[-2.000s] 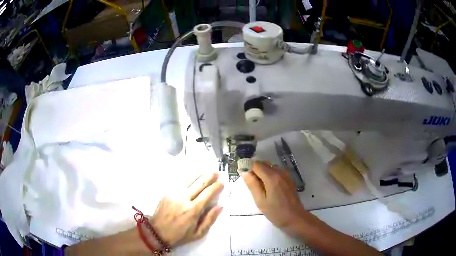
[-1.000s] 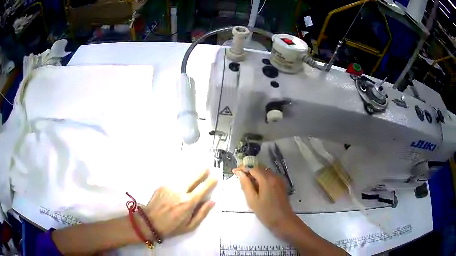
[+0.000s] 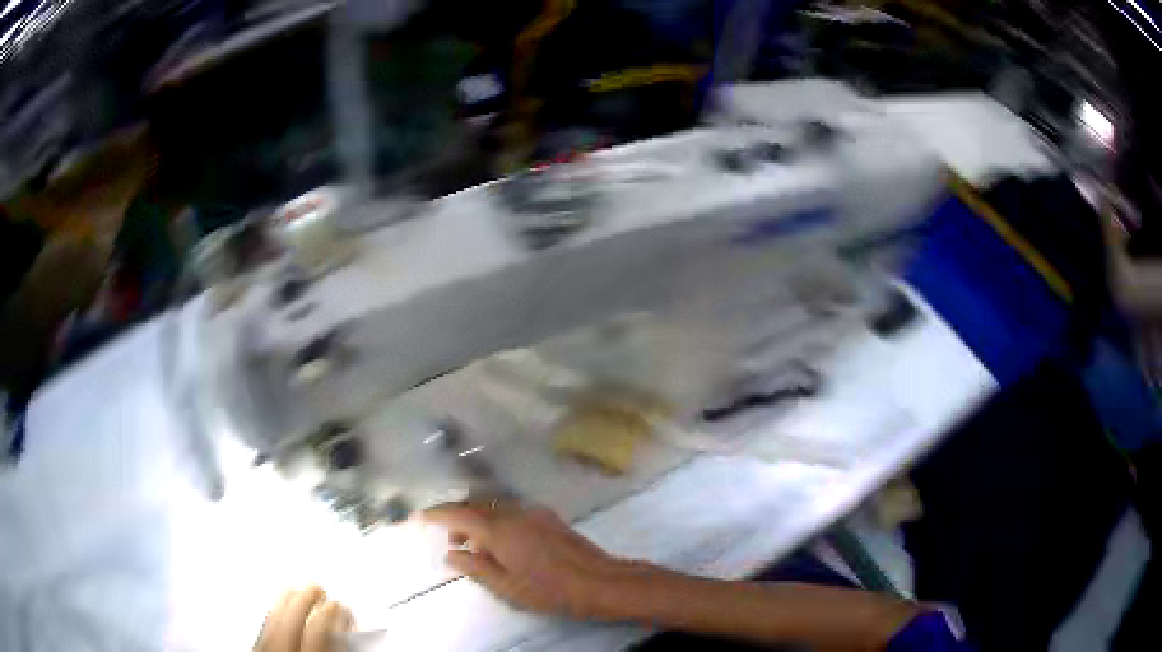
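The frame is heavily blurred. The white sewing machine (image 3: 510, 299) runs from lower left to upper right. My right hand (image 3: 516, 554) is beside the needle area (image 3: 363, 503), fingers curled; whether it holds anything cannot be told. My left hand (image 3: 303, 622) is cut off by the bottom edge; only some fingers show, resting on the overexposed white surface. The white fabric (image 3: 77, 573) at lower left blends into the glare. The dark snips (image 3: 461, 448) lie behind my right hand, partly hidden.
A tan block (image 3: 605, 436) with pale strips lies under the machine arm. The white table (image 3: 879, 439) has its front edge running to the right. A blue surface (image 3: 988, 287) stands beyond the table's right end. Dark, blurred equipment fills the background.
The view has swung right and tilted, so the machine appears further left. My left hand has moved mostly out of the bottom of the picture. My right hand remains close to the needle area.
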